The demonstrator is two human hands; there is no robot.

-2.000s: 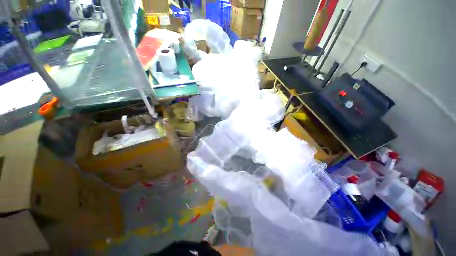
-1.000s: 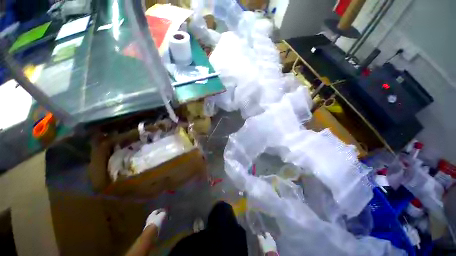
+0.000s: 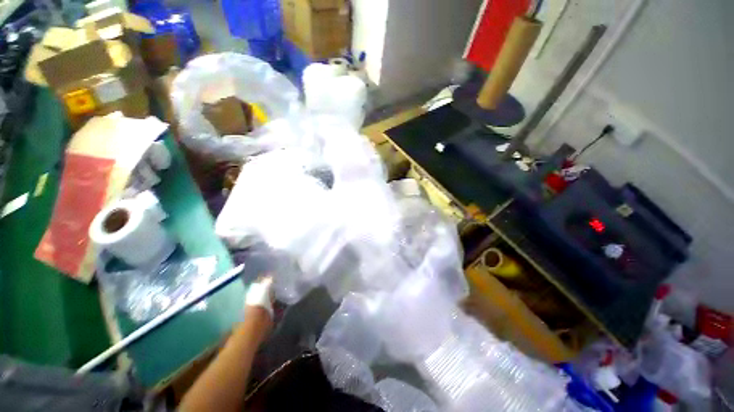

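Note:
A long heap of translucent white bubble wrap (image 3: 354, 217) runs down the middle, between the green table (image 3: 181, 338) and the black-topped bench (image 3: 451, 169). My left hand (image 3: 259, 296), with white coverings on the fingers, reaches forward at the table's right edge. It is at the near left side of the bubble wrap, beside the end of a thin white rod (image 3: 161, 320) on the table. Its fingers are small and blurred, so I cannot tell whether they grip the film. My right hand is out of the picture.
On the table are a white roll (image 3: 129, 229), clear plastic bags (image 3: 165, 286), and a red and white printed sheet (image 3: 88, 197). Open cartons (image 3: 84, 68) stand behind. A tan tube (image 3: 509, 64) stands on the bench. Mixed plastic items (image 3: 668, 354) lie lower right.
The view has shifted forward and towards the table's end. My left hand has moved up from low beside my body to the bubble wrap's edge. My right hand has left the picture.

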